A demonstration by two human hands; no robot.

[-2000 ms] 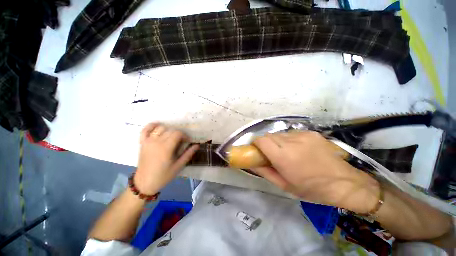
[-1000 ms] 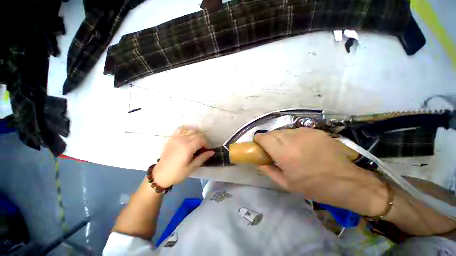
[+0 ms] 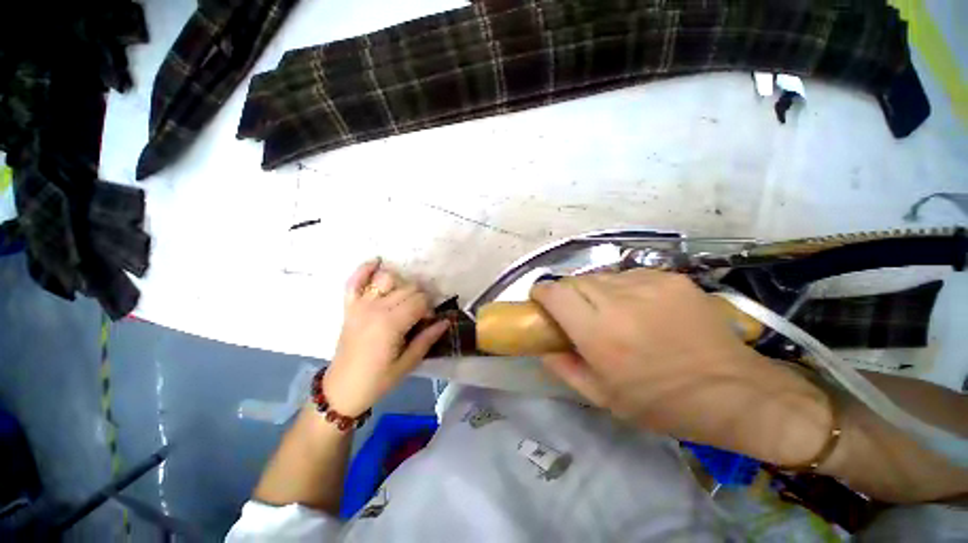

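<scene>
A dark plaid strip (image 3: 873, 318) lies along the table's front edge, its middle hidden under the steam iron (image 3: 541, 270). The iron's tip points left, and its wooden handle (image 3: 520, 328) is in my right hand (image 3: 663, 355). My left hand (image 3: 387, 323) pinches the strip's left end between thumb and fingers, just left of the iron's tip. A small corner of cloth stands up there between fingers and iron. The fold under my fingertips is partly hidden.
A stack of plaid pieces (image 3: 425, 85) curves across the back of the white table (image 3: 637, 159). More plaid pieces (image 3: 106, 228) heap at the far left. The dark hose (image 3: 870, 252) and a white tube (image 3: 828, 361) run right from the iron. Blue bins (image 3: 366, 467) stand below.
Over two seconds the iron has kept its place over the strip. My left hand stays near its tip, and a cloth corner shows raised beside it now. The whole view has shifted slightly.
</scene>
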